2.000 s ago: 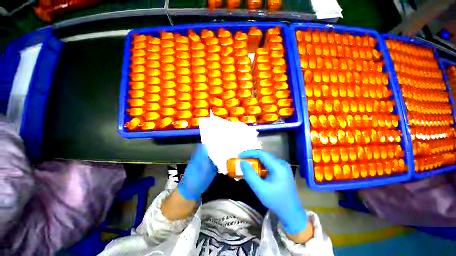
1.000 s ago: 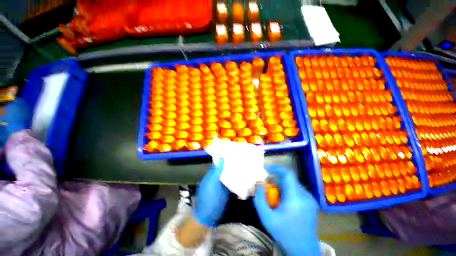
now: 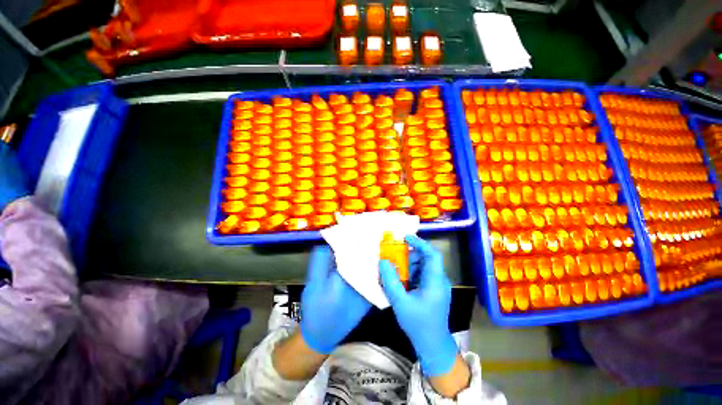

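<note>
My left hand (image 3: pixel 332 304), in a light blue glove, holds a limp white wiping cloth (image 3: pixel 359 251) spread above the front edge of the blue tray. My right hand (image 3: pixel 421 294), also gloved, grips an orange piece (image 3: pixel 394 258) between thumb and fingers, upright against the cloth. Part of the piece is hidden by my fingers. The blue tray (image 3: pixel 277 237) directly beyond is packed with rows of orange pieces, with a gap near its back right.
More packed blue trays (image 3: pixel 571 309) stand at right. A blue bin (image 3: pixel 91 170) with white lining is at left. Beyond the rail are red-orange trays (image 3: pixel 265 22), set-apart orange pieces (image 3: pixel 403 49) and a white sheet (image 3: pixel 502 43). A gowned person's sleeve (image 3: pixel 36 273) is at left.
The orange piece has gone from lying sideways to upright and now rests against the cloth. My right hand has moved up and left since one second ago. The view has shifted slightly.
</note>
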